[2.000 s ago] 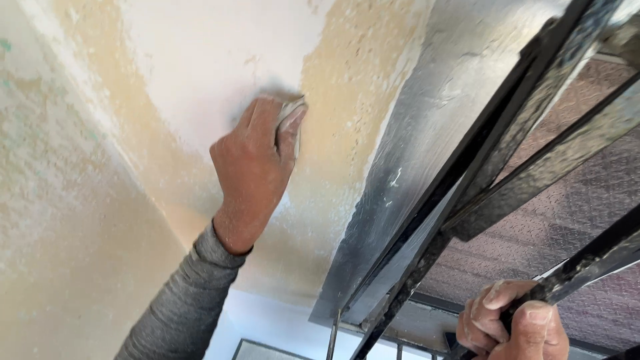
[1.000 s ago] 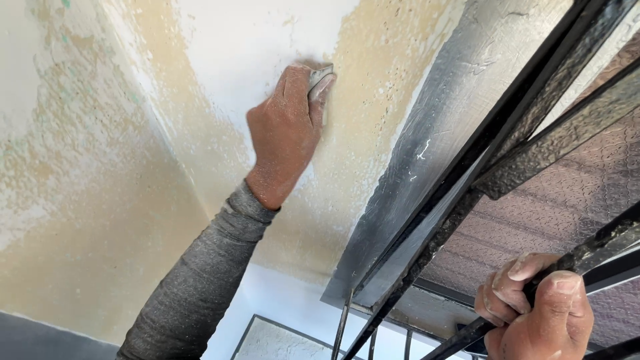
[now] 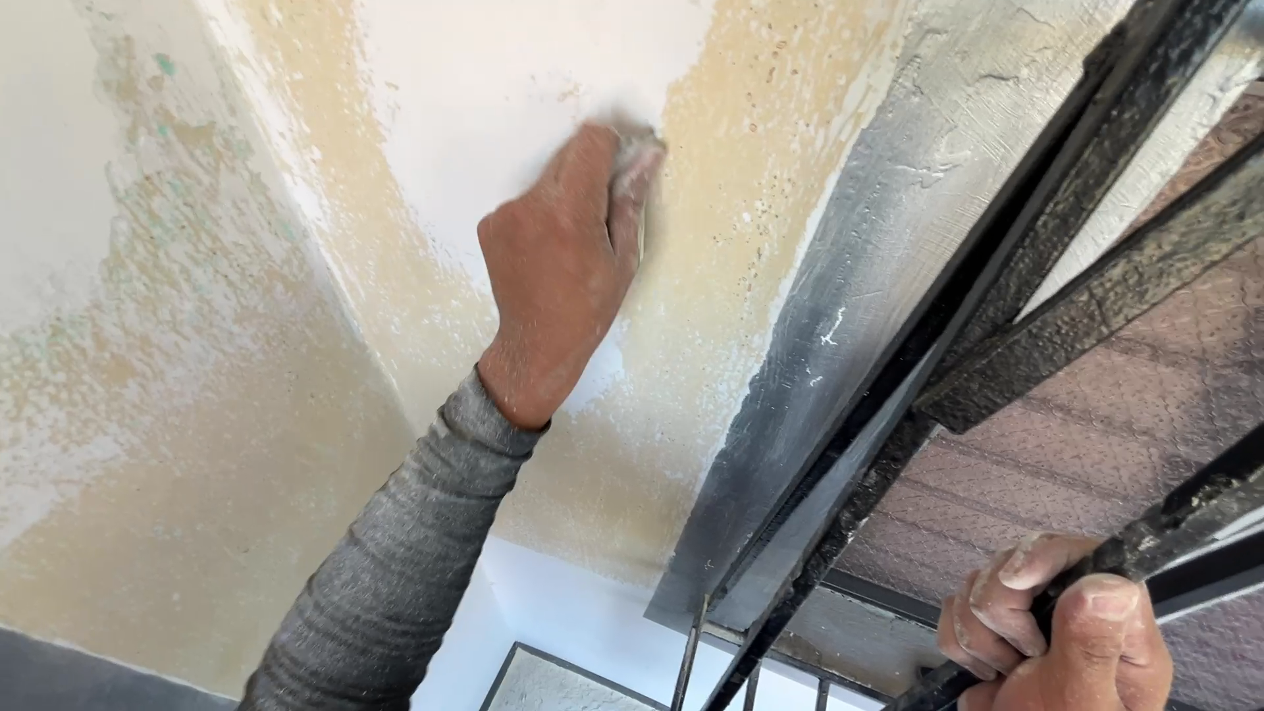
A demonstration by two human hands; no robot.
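Observation:
My left hand (image 3: 568, 257), in a grey sleeve, presses a small folded sheet (image 3: 637, 153) against the painted wall (image 3: 731, 247). The sheet looks like sandpaper, but its face against the wall is hidden. It lies at the border between a white patch and beige, speckled paint. At the lower right, my right hand (image 3: 1066, 622) is closed around a black metal bar (image 3: 1175, 523). Pale dust covers its fingertips.
A grey painted band (image 3: 790, 385) runs down the wall beside black metal railings (image 3: 997, 267). Beyond the bars is a brownish-pink textured surface (image 3: 1066, 434). A wall corner (image 3: 331, 267) lies left of my left hand, and a dark-edged pale panel (image 3: 563, 686) sits at the bottom.
My left hand has shifted a little along the wall, with the folded sheet still in it. My right hand keeps hold of the bar. The view has shifted slightly.

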